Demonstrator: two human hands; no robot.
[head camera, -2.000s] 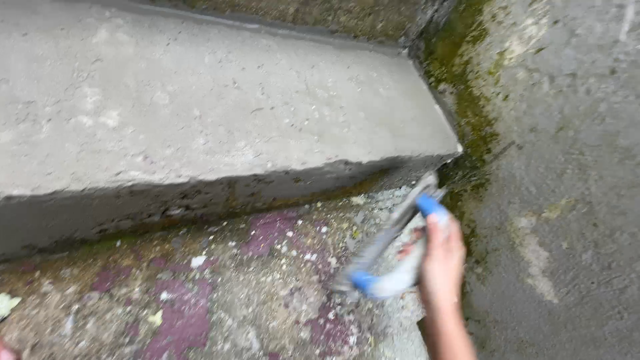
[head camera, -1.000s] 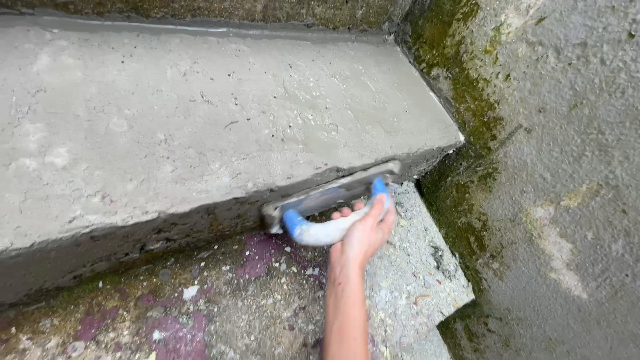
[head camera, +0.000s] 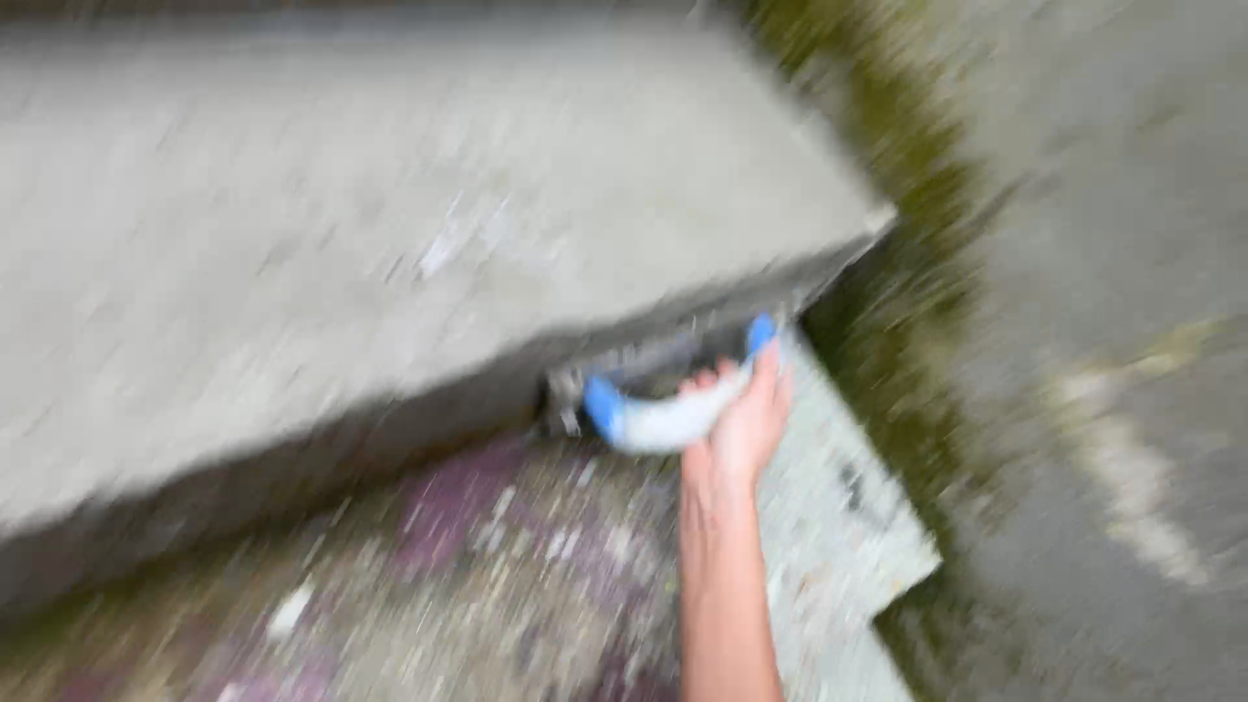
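Observation:
My right hand (head camera: 743, 409) grips the white and blue handle of a plasterer's float or finishing trowel (head camera: 673, 414). Its flat plate lies against the front face of a grey cement step (head camera: 468, 214), below the upper edge and near the right corner. Motion blur hides the plate's outline and the texture of the cement. The step's top looks smooth and pale, and its front face is darker. My left hand is out of the picture.
Beneath the step lies rough ground (head camera: 468, 585) with purple paint patches. A pale speckled slab (head camera: 848, 507) is right of my forearm. Green moss (head camera: 907, 146) runs between the step and a grey concrete surface (head camera: 1121, 292) at the right.
Two seconds ago the tool was below the step's corner, apart from the face; one second ago it lay along the front face, where it still is. The view has shifted and blurred.

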